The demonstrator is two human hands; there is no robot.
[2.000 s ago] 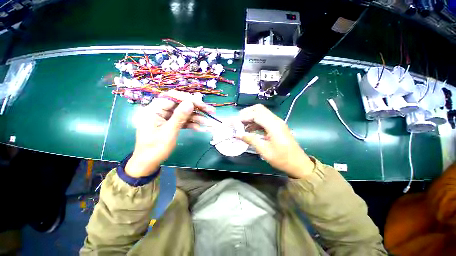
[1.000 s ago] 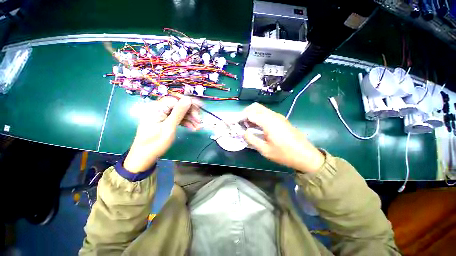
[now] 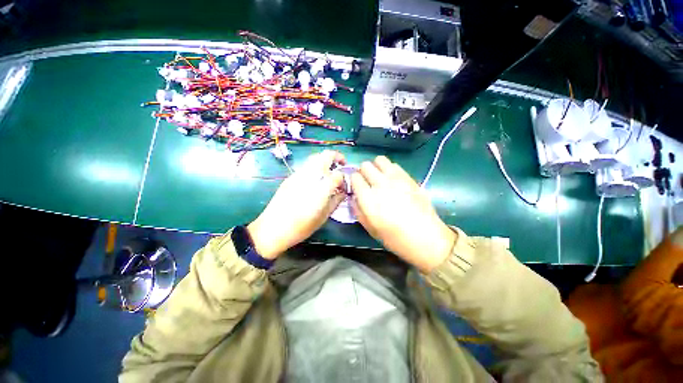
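A white plastic housing (image 3: pixel 344 212) lies on the green bench at the front edge, mostly covered by my hands. My left hand (image 3: pixel 305 200) is on its left side, with fingertips at its upper part. My right hand (image 3: pixel 392 206) is on its right side, its fingers close to the left fingertips. Both hands grip at the housing; the small part between the fingertips is too covered to tell. A pile of wired components (image 3: pixel 255 101) with red, orange and black leads lies behind my left hand.
A grey screw feeder (image 3: pixel 408 82) stands behind my hands, with a thick black screwdriver (image 3: pixel 479 75) leaning beside it. White cords (image 3: pixel 517 179) lie to the right. White housings (image 3: pixel 573 131) cluster at the far right. An orange sleeve shows at lower right.
My left hand has moved right from beside the component pile to the housing. The dark lead stretched between my hands no longer shows. The view has shifted slightly.
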